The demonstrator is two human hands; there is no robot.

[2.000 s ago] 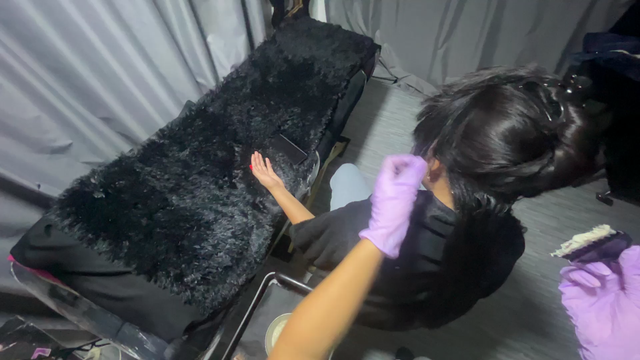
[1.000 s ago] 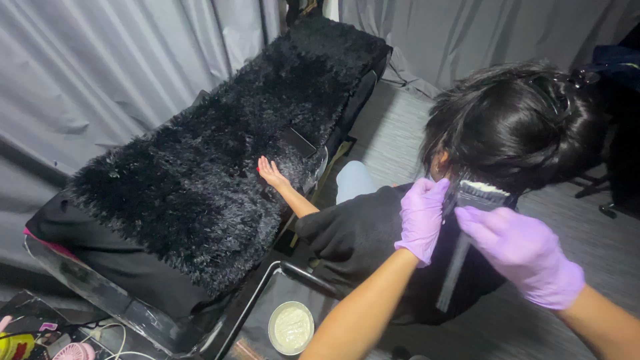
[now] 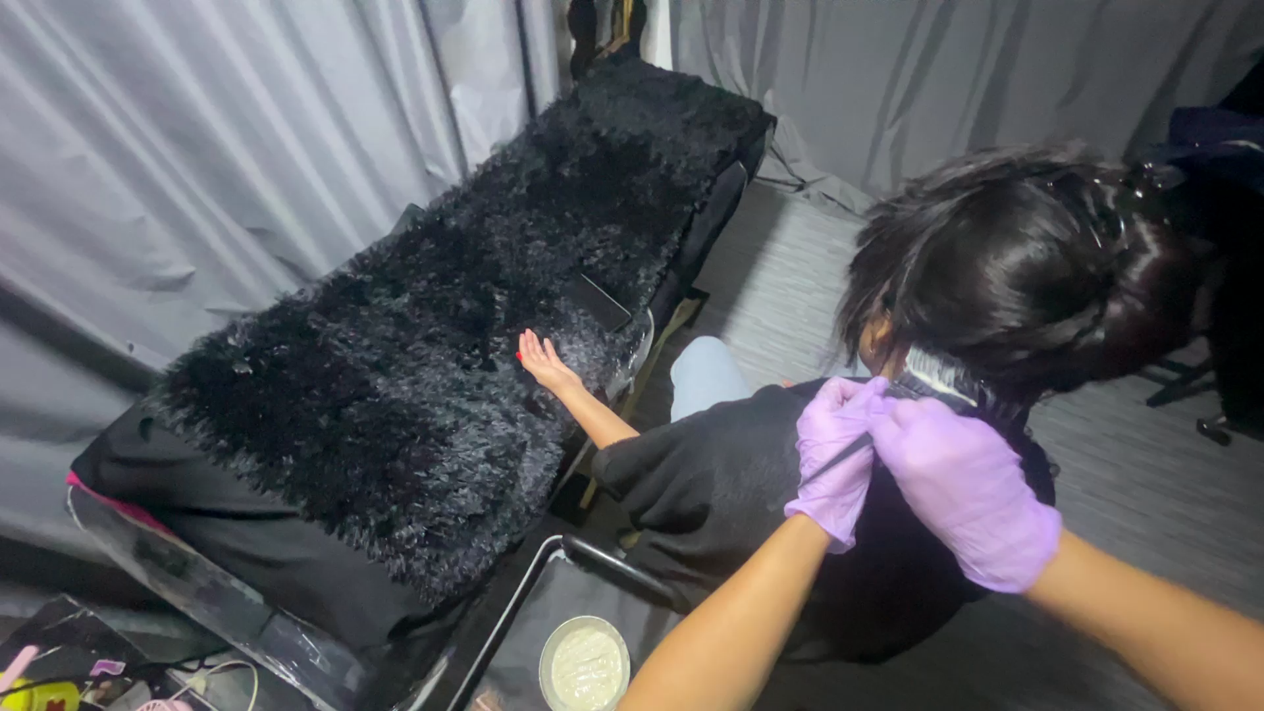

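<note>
A seated person in a black top has dark hair [image 3: 1027, 267], gathered up at the back. My left hand [image 3: 837, 459], in a purple glove, pinches at the ends of a strand below the person's ear. My right hand [image 3: 953, 484], gloved alike, grips a tint brush close against it; the brush's thin dark handle [image 3: 837, 460] crosses in front of my left hand. White cream [image 3: 940, 377] coats the brush head or hair at the nape; which one is hard to tell. A bowl of pale cream [image 3: 585, 664] stands on a black-rimmed tray [image 3: 509, 617] at the bottom.
A couch with a black shaggy cover [image 3: 425, 365] runs along the left, with a dark phone [image 3: 599, 302] on it. The person's hand [image 3: 546, 363] rests palm up there. Grey curtains [image 3: 247, 128] hang behind. Cables and small items lie at bottom left.
My right hand has come in from the far right with the cream-loaded brush to the hair by my left hand. The brush's handle has since swung from pointing down to lying across my left hand.
</note>
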